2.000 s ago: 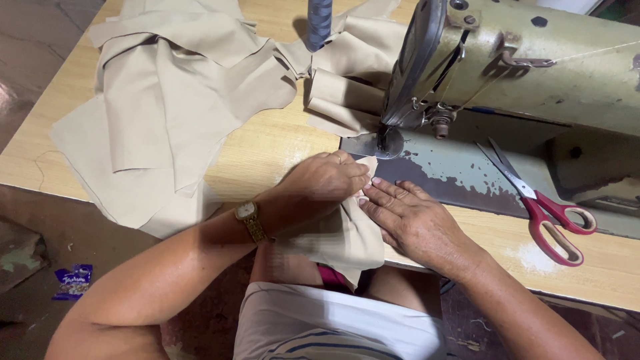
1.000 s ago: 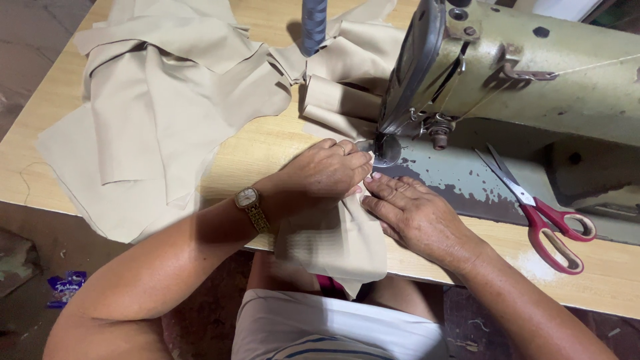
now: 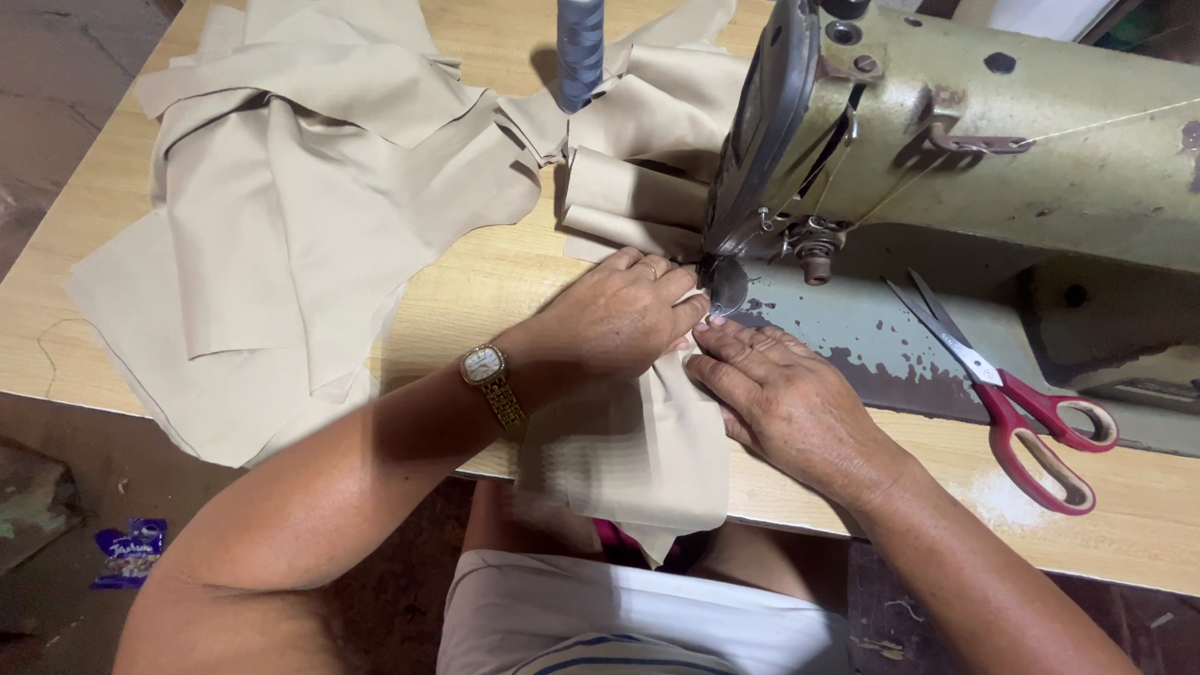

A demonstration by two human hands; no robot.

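My left hand [image 3: 623,309], with a ring and a gold wristwatch [image 3: 485,366] on its arm, pinches a beige fabric piece [image 3: 680,441] beside the needle area of a green sewing machine [image 3: 937,131]. My right hand [image 3: 773,389] lies just right of it, fingertips at the same cloth near the presser foot, which is mostly hidden. The fabric hangs over the table's front edge towards the lap. Further right, red-handled scissors [image 3: 1017,408] lie partly spread, blades on the machine bed and handles over the wooden table.
A heap of beige fabric pieces [image 3: 309,206] covers the table's left part. Folded beige cloth [image 3: 647,187] lies behind the needle area, by an upright blue-grey thread cone [image 3: 579,56]. The wooden table [image 3: 947,469] has a front edge. A purple packet [image 3: 131,553] lies below at the left.
The hands stay close together and have moved slightly towards the needle area. The cloth's free part hangs more spread out below them than two seconds ago.
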